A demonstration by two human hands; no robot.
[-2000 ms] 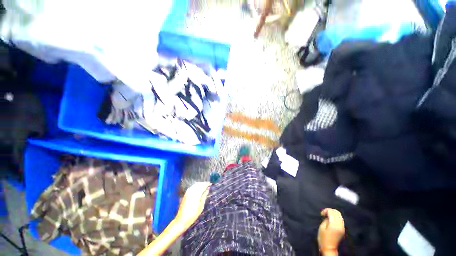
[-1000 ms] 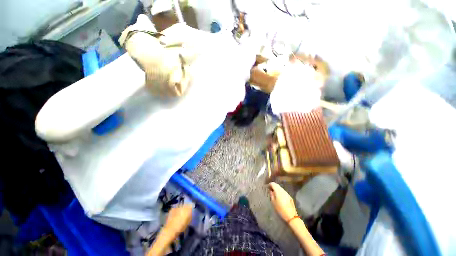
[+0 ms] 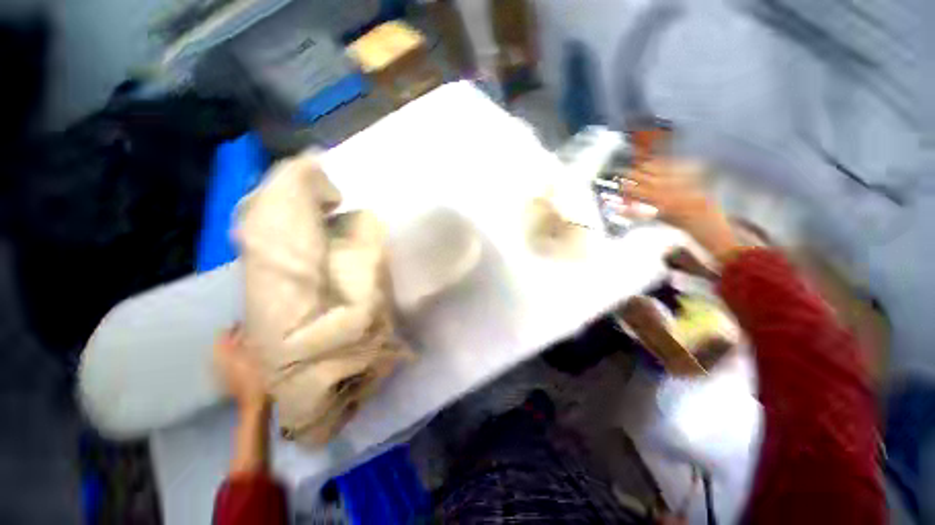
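Observation:
The view is blurred. A crumpled pile of tan cut pieces (image 3: pixel 297 277) lies across the pale sleeve board (image 3: pixel 154 354) and the white pressing table (image 3: pixel 451 359). My left hand (image 3: pixel 241 371) is at the pile's near left edge, over the sleeve board; blur hides whether its fingers grip the cloth. My right hand (image 3: pixel 672 195) is at the table's far right end, closed around the orange handle of the steam iron (image 3: pixel 615 195). Shiny metal shows beside the fingers. A brown stain (image 3: pixel 554 228) is on the white cover left of the iron.
A small open brown carton (image 3: pixel 666 336) is by the table's right edge. Dark garments (image 3: pixel 113 205) are heaped at the left. Blue bins show behind the table (image 3: pixel 231 195) and below its near edge (image 3: pixel 384 490). A carton (image 3: pixel 388 49) stands beyond the table.
The view has turned and come closer to the pressing table. My left hand has moved from above the bin to the tan pile. My right hand has reached out to the iron.

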